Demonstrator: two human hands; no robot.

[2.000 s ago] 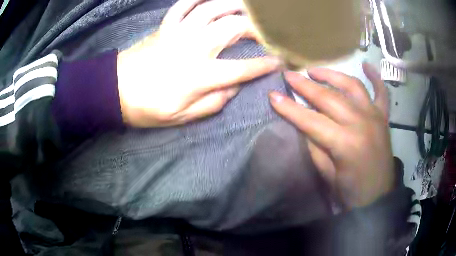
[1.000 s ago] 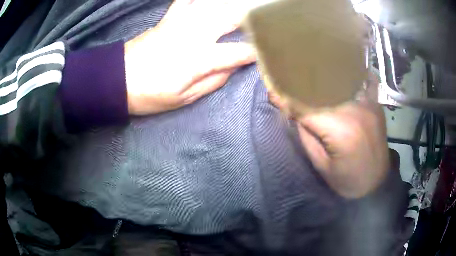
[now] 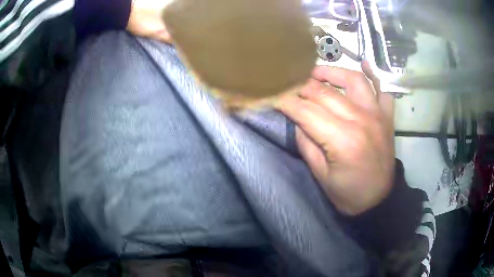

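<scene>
A large grey, finely ribbed garment piece (image 3: 146, 157) lies across the lap and up onto the machine table. A long fold runs diagonally down it to the right. My left hand (image 3: 149, 21) is at the top edge, mostly cut off and hidden behind a blurred tan shape (image 3: 249, 43); its fingers do not show. My right hand (image 3: 346, 140) lies on the right part of the cloth, palm down, with its fingers pointing up and left. Some of its fingertips are behind the tan shape, so its hold on the cloth is unclear. The needle area is not visible.
A small round metal disc with dark holes (image 3: 329, 48) is above my right hand. Pale metal bars (image 3: 374, 43) stand at the upper right. The white table surface (image 3: 428, 162) shows at the right, with dark cable loops (image 3: 460, 130) at its far side.
My left hand has moved up and left, mostly out of the picture. My right hand has shifted left and its fingers are extended. The cloth now has a diagonal fold, and the metal disc is visible.
</scene>
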